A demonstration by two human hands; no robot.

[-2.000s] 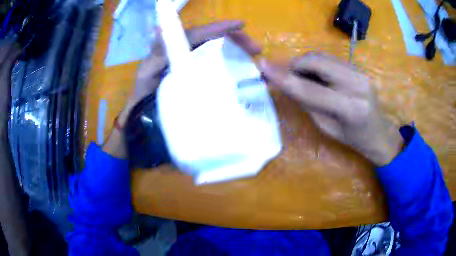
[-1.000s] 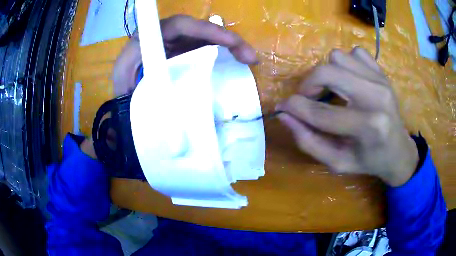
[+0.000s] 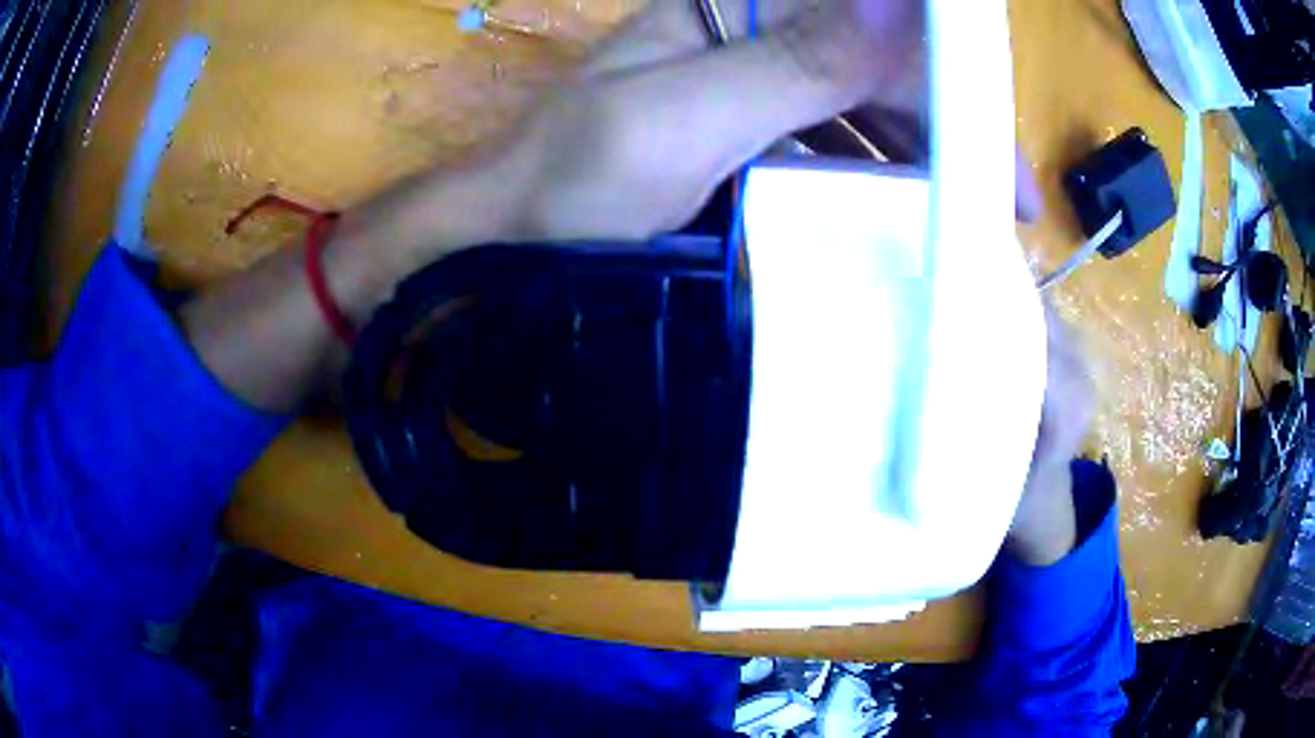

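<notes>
The white camera body housing (image 3: 865, 389) is in front of me, with the black pan-tilt bracket (image 3: 577, 411) attached on its left side. A flat white antenna (image 3: 973, 130) rises from it past the top edge. My left hand (image 3: 808, 72) reaches over the top of the unit, its fingers blurred and partly behind the antenna. My right hand (image 3: 1060, 418) is mostly hidden behind the housing's right side; its fingers cannot be seen clearly. The housing's open hollow side is turned away from view.
A small black block (image 3: 1125, 190) with a pale lead lies on the orange tabletop (image 3: 1168, 389) right of the unit. Black modules with tangled leads (image 3: 1262, 433) lie at the far right. Pale parts (image 3: 815, 699) show below the table edge. A pale strip (image 3: 159, 137) is at upper left.
The unit has moved right and turned, so the black bracket shows more and the hollow side is hidden. My left forearm now crosses above it. My right hand has gone behind the housing.
</notes>
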